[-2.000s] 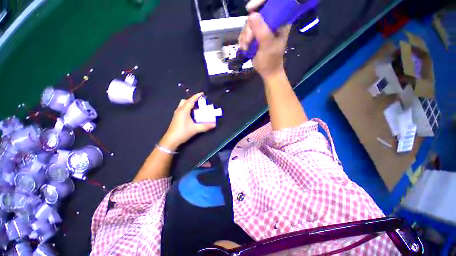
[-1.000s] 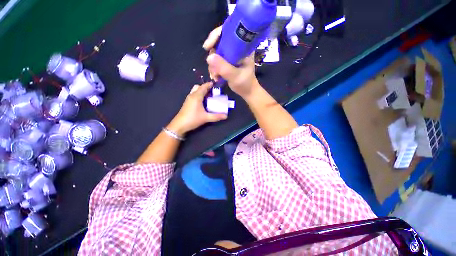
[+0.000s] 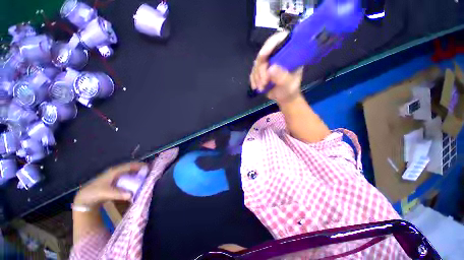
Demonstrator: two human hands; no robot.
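My right hand [image 3: 277, 76] grips the blue-violet electric screwdriver [image 3: 320, 35] above the black mat near the bench edge; its tip end points down to the left. My left hand [image 3: 109, 185] holds a white housing unit [image 3: 131, 183] off the bench, low and left near my shirt; both are somewhat blurred. A single housing [image 3: 151, 21] lies on the mat at the top. A pile of housings [image 3: 43, 96] with thin red wires covers the left side. The screw feeder [image 3: 269, 15] is partly cut off at the top, behind the screwdriver.
The bench edge [image 3: 224, 126] runs diagonally in front of me. A dark flat thing with a bright strip [image 3: 375, 10] lies at the top right. Cardboard [image 3: 379, 137] with white trays lies on the blue floor at right. Open cartons [image 3: 46, 233] stand at lower left.
My left hand has moved from under the screwdriver down and left, off the bench, with the housing. My right hand has moved right with the screwdriver, away from the housing. The view has shifted.
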